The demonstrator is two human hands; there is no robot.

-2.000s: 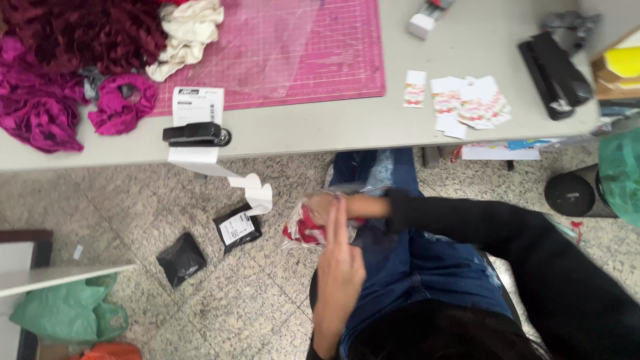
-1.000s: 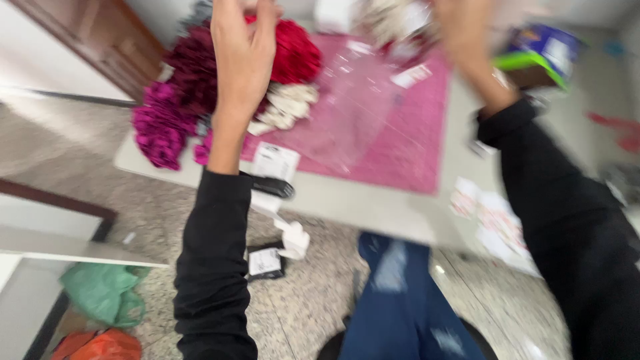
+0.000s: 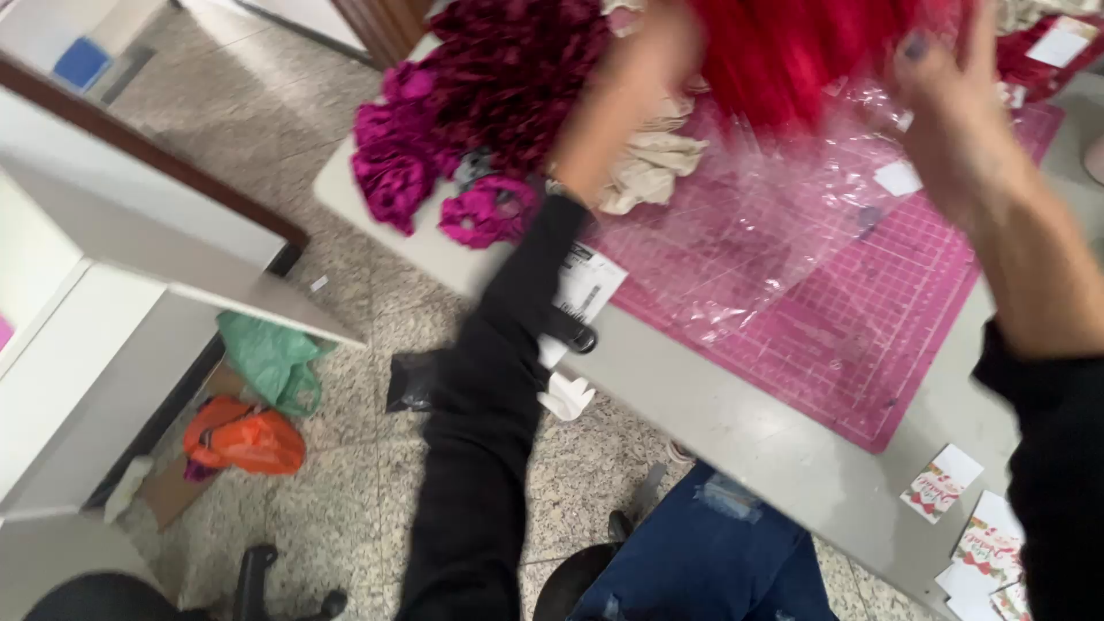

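Observation:
Red velvety fabric [image 3: 785,60], blurred by motion, is between my hands at the top of the view. My left hand [image 3: 642,82] is at its left edge, blurred, its fingers hard to make out. At its right edge is my right hand [image 3: 957,121], thumb toward the fabric; its grip is unclear. Under them a clear plastic bag [image 3: 733,250] lies on the pink cutting mat [image 3: 862,371]. Dark burgundy scrunchies [image 3: 517,78], magenta scrunchies [image 3: 487,211] and cream fabric [image 3: 651,172] are heaped to the left.
A printed paper [image 3: 591,280] and a black stapler [image 3: 569,329] lie at the table's [image 3: 690,397] near edge. Printed cards [image 3: 987,539] are at the lower right. On the floor are a black package [image 3: 414,381], a green bag [image 3: 276,358] and an orange bag [image 3: 246,435].
Two seconds ago my hands were together over my lap with a clear, red-filled packet. They are now apart above the table, at the red fabric. The view has swung left.

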